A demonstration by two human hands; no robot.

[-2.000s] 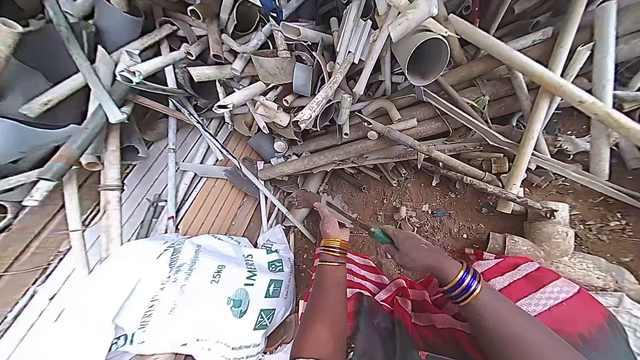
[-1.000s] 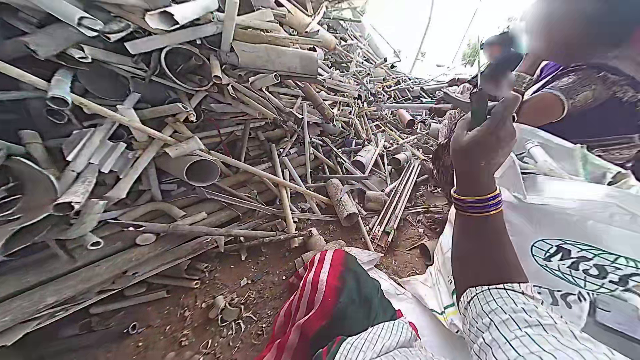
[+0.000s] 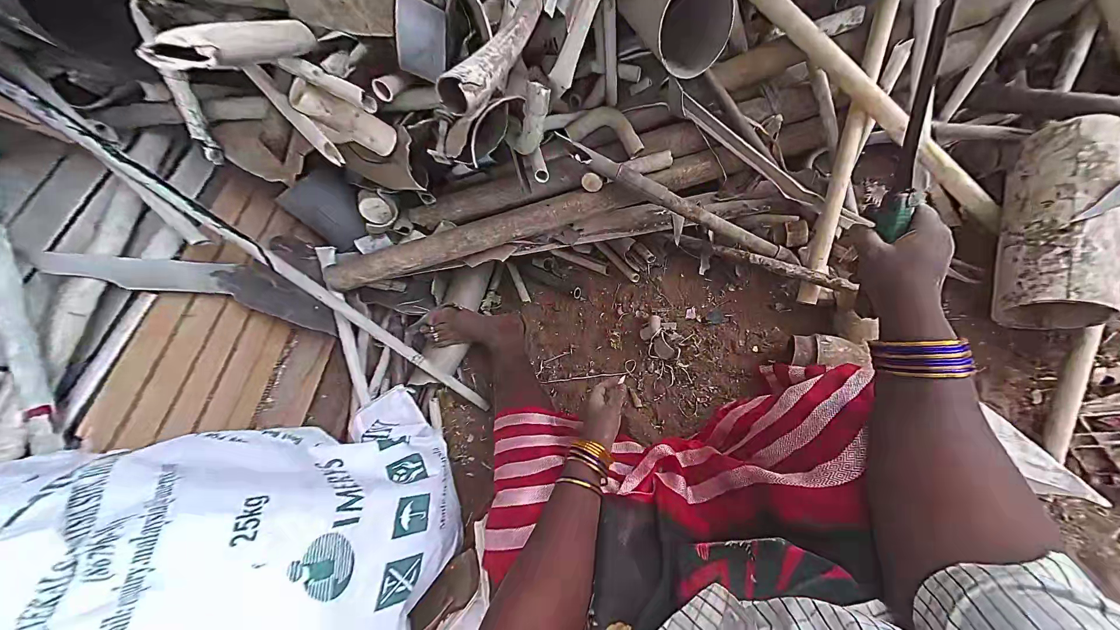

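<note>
My right hand (image 3: 906, 267), raised at the right, is closed around the green handle (image 3: 897, 216) of a long dark-bladed tool (image 3: 927, 96), its blade pointing up past the top edge. My left hand (image 3: 604, 407) is low in the middle, over the red-and-white striped cloth (image 3: 534, 446) near my knee. Its fingers look curled, with a small pale tip at them; whether it holds something is too small to tell. Beyond it lie small scraps and shavings (image 3: 665, 341) on brown soil. A bare foot (image 3: 459, 325) rests on a pale pipe at the left of the soil.
A heap of old plastic pipes (image 3: 525, 206) spans the top. A wide pipe piece (image 3: 1054, 219) stands at the right, beside long leaning pipes (image 3: 849, 149). Grooved brown panels (image 3: 201, 332) lie at the left, behind a printed white sack (image 3: 262, 525). A thin strip (image 3: 289, 267) crosses them diagonally.
The view has swung back from the right, where another person was in sight. Two seconds ago both hands were close together at the tool; now they are apart and the blade points upward.
</note>
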